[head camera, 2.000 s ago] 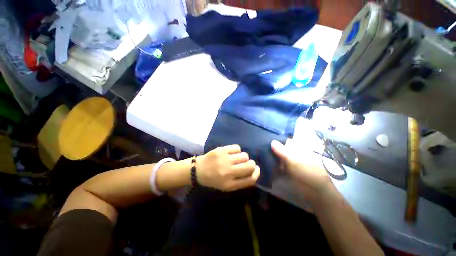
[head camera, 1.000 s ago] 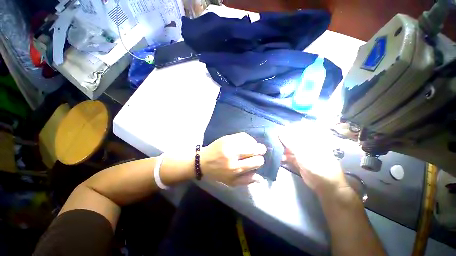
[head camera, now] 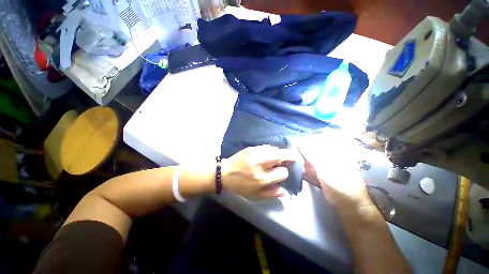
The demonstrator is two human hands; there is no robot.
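A dark navy garment (head camera: pixel 257 120) lies bunched at the back of the table, with its nearest part under my hands. My left hand (head camera: pixel 260 172) pinches the near edge of the cloth, fingers curled. My right hand (head camera: pixel 335 174) is close beside it at the same edge, fingertips at the cloth and partly lost in glare. Whether it holds something small cannot be seen. The beige-grey sewing machine head (head camera: pixel 415 85) stands at right, its needle area hidden by glare.
A white disc (head camera: pixel 427 185) and scissor loops (head camera: pixel 383 200) lie by the machine bed, with a yellow-brown ruler (head camera: pixel 457 225) further right. A black phone (head camera: pixel 187 59) lies at the table's back left. A round wooden stool (head camera: pixel 90 140) and a shelf of papers (head camera: pixel 99 77) are at left.
The view has shifted, so the machine head shows larger at right. My hands stay at the cloth edge, which is now folded up between them. Since one second ago my left hand has moved slightly right.
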